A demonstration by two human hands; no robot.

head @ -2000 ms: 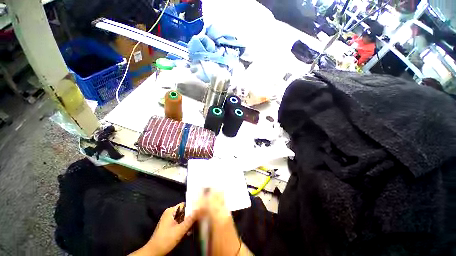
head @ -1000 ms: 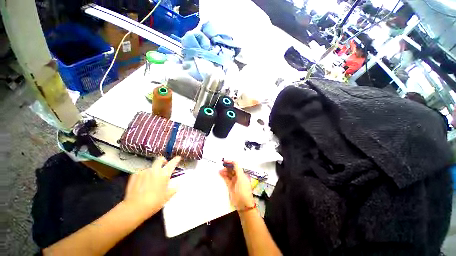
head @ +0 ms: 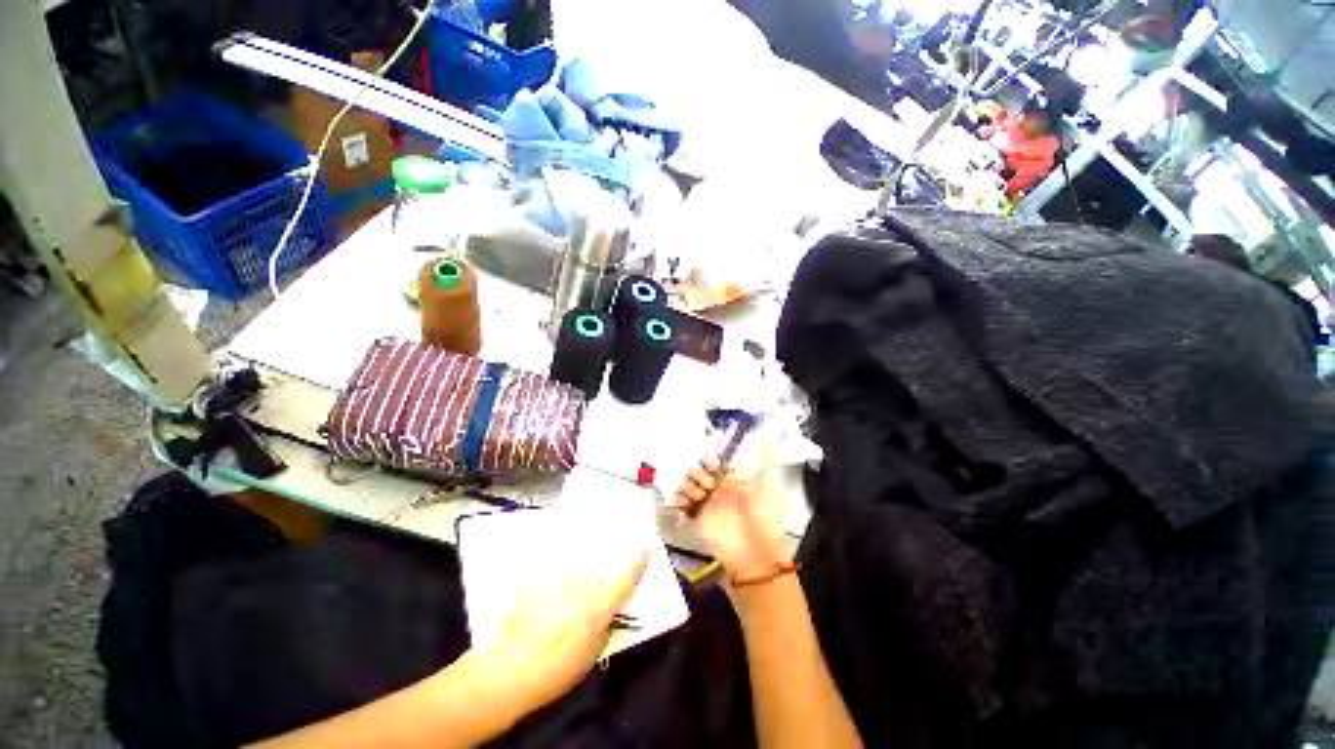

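Observation:
A white open notebook (head: 505, 563) with dark edges lies over black cloth (head: 337, 615) at the front of the white table. My left hand (head: 564, 615) lies across its pages, blurred; its fingers point right, and whether they grip a page cannot be told. A small dark thing shows by its lower edge. My right hand (head: 732, 512), with a red band at the wrist, is just right of the notebook. Its fingers hold a thin dark stick, likely the pen (head: 732, 439), pointing up and away. A small red thing (head: 646, 474) is at the notebook's top.
A striped bundle (head: 447, 417) lies behind the notebook. Behind it stand a brown thread cone (head: 450, 310), black thread cones (head: 640, 359) and a steel flask (head: 590, 256). A tall dark garment pile (head: 1054, 395) rises at right. Blue crates (head: 220, 205) are at back left.
My left hand has moved from the notebook's top left edge down and right across the pages. My right hand has moved right, off the notebook, with the dark stick. The notebook's tilt has changed.

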